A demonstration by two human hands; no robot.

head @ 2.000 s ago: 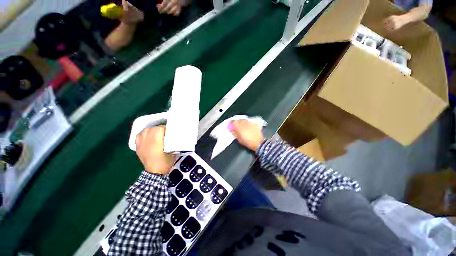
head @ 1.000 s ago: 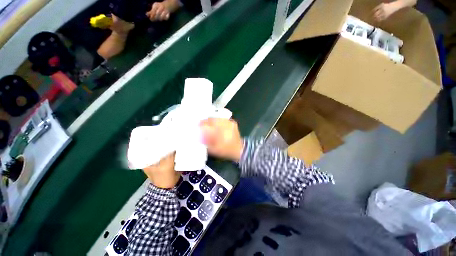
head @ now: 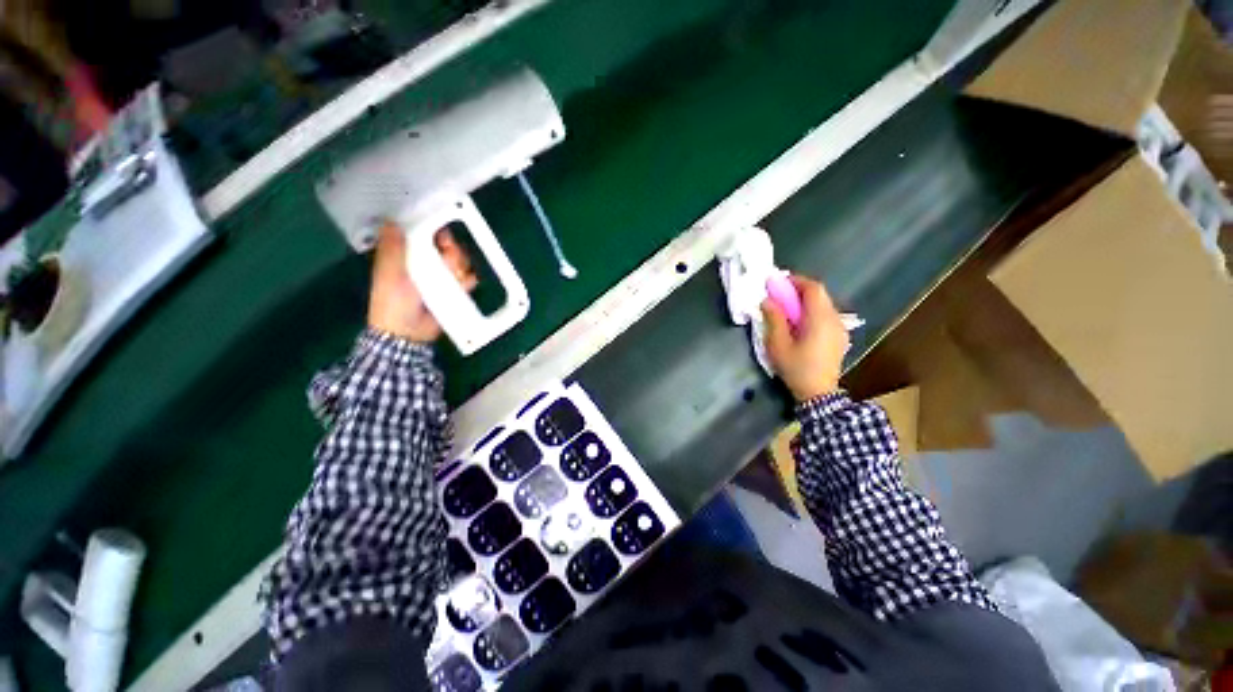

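My left hand (head: 411,283) grips the white bracket loop (head: 468,275) of a bullet camera housing (head: 444,152), held over the green belt. The tube lies slantwise, its right end higher, and a thin pale cable (head: 548,226) hangs from it. My right hand (head: 806,338) holds a crumpled white cloth (head: 748,277) and a small pink piece (head: 784,299) over the dark worktop. The sticker sheet (head: 559,530) with rows of black decals lies on the worktop between my forearms; some spots look grey or pale.
Another white camera housing (head: 103,611) rests on the green belt (head: 257,406) at lower left. A pale metal rail (head: 636,300) runs between belt and worktop (head: 865,223). An open brown carton (head: 1129,291) with white units stands at right. A white plastic bag (head: 1082,629) lies at lower right.
The housing has turned from upright to slantwise and moved up and left, its cable now showing. My right hand with the cloth has moved away from it to the right. The view has shifted.
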